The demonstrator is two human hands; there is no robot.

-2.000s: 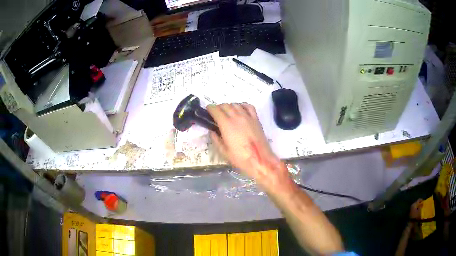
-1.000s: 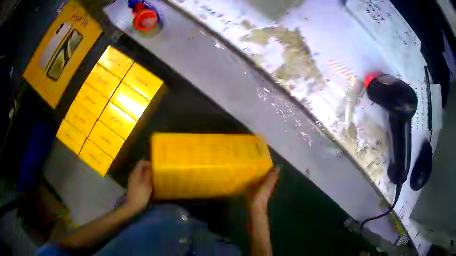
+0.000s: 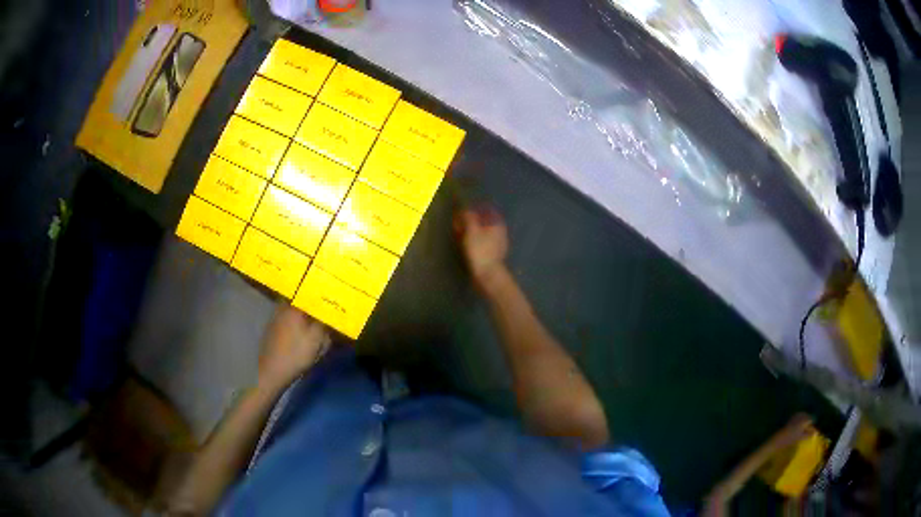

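Yellow phone gift boxes [image 3: 303, 182] stand in a tight block of three rows on the dark green bench [image 3: 606, 293]. Small print shows on their upper faces; the right-hand row sits slightly offset from the others. My left hand [image 3: 291, 345] is at the block's lower edge, and its fingertips are partly hidden. My right hand [image 3: 483, 240] is right of the block, a little apart from it, with blurred, bent fingers and nothing visible in it.
A flat "POP 10" panel [image 3: 167, 86] lies left of the block. Beyond the bench is a whitish shelf [image 3: 566, 151] with clear plastic film [image 3: 646, 136]. A black barcode scanner [image 3: 833, 86] lies at upper right. Another person's hand [image 3: 793, 432] holds a yellow box [image 3: 803, 462] at lower right.
The yellow row that both my hands held is now against the right side of the block, making three rows. My right hand has moved off it, up and away from my body.
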